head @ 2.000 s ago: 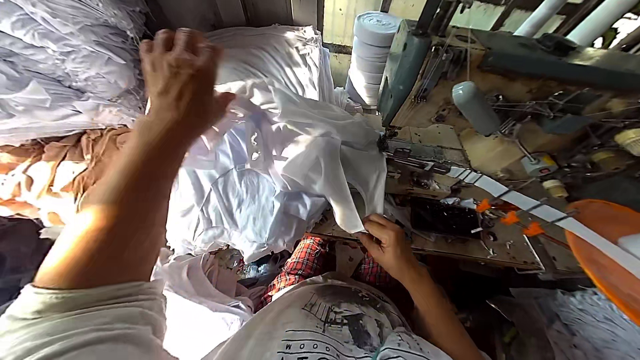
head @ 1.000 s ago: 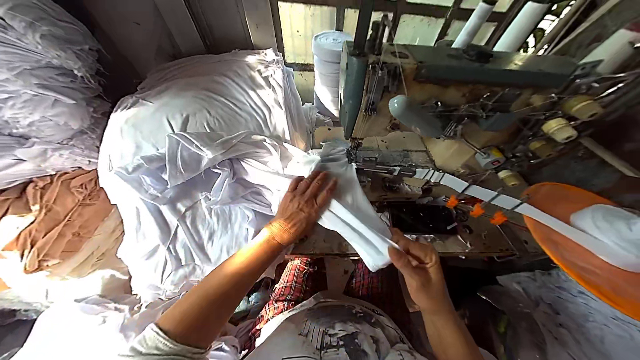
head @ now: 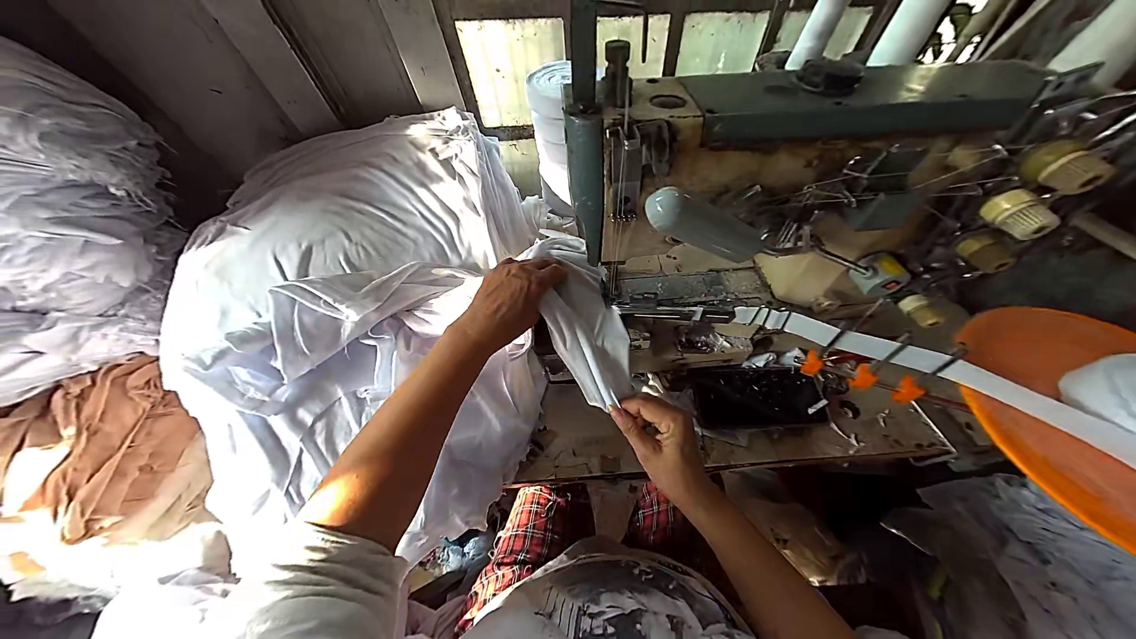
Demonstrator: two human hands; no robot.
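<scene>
A white knit garment piece [head: 586, 333] stretches from the needle area of an industrial sewing machine [head: 870, 106] toward me. My left hand [head: 516, 297] lies on the cloth just left of the needles, fingertips partly hidden in its folds. Between thumb and fingers, my right hand [head: 661, 435] pinches the cloth's lower corner. More of the cloth trails left over a big heap of white fabric [head: 355, 204]. From the right, a white band [head: 852, 342] runs through guides with orange clips [head: 863, 376] to the machine's needle area.
An orange round tray [head: 1047, 355] holding white material stands at the right. Behind the needles is a roll of white band [head: 552, 133]. Brown cloth [head: 106, 444] and another white fabric pile [head: 71, 222] lie at the left. A black shallow tray [head: 754, 397] sits on the machine table.
My left hand has come down from above the fabric heap, where it was raised two seconds ago, onto the cloth near the needles. My right hand still pinches the cloth. The view has shifted.
</scene>
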